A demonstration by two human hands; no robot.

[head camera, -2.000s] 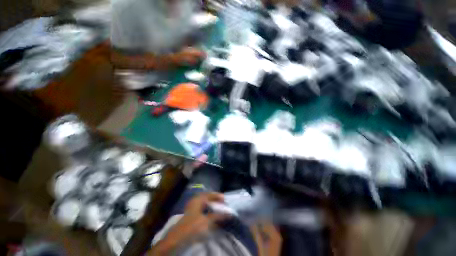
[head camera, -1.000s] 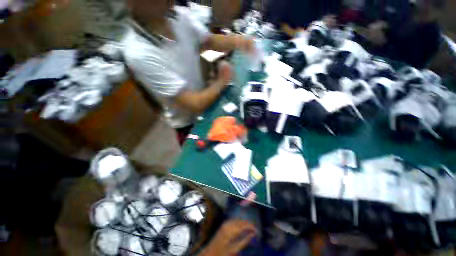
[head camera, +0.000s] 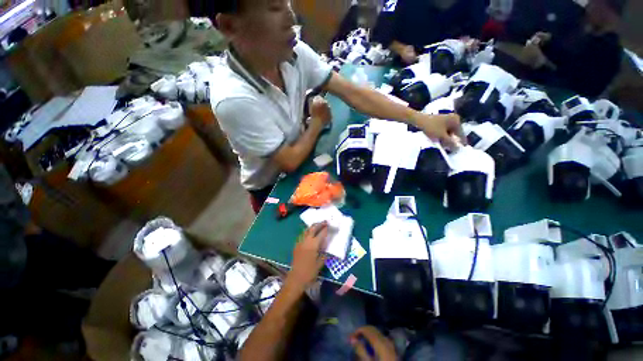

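My left hand reaches over the table's near left corner, its fingers at the left edge of a white stack of labels or paper; whether they grip it is unclear. A sheet of blue-purple round stickers shows under the stack. My right hand is low at my lap, fingers curled by something dark, cut off by the bottom edge. White cameras with black heads stand in a row along the near edge.
An orange crumpled item and a small red item lie behind the stack. A carton holds bagged cameras at lower left. Across the corner, a person in a white shirt reaches onto more cameras.
My left hand has moved up from the lap area to the white stack. My right hand shows at the bottom. The person opposite has stretched an arm right to the cameras.
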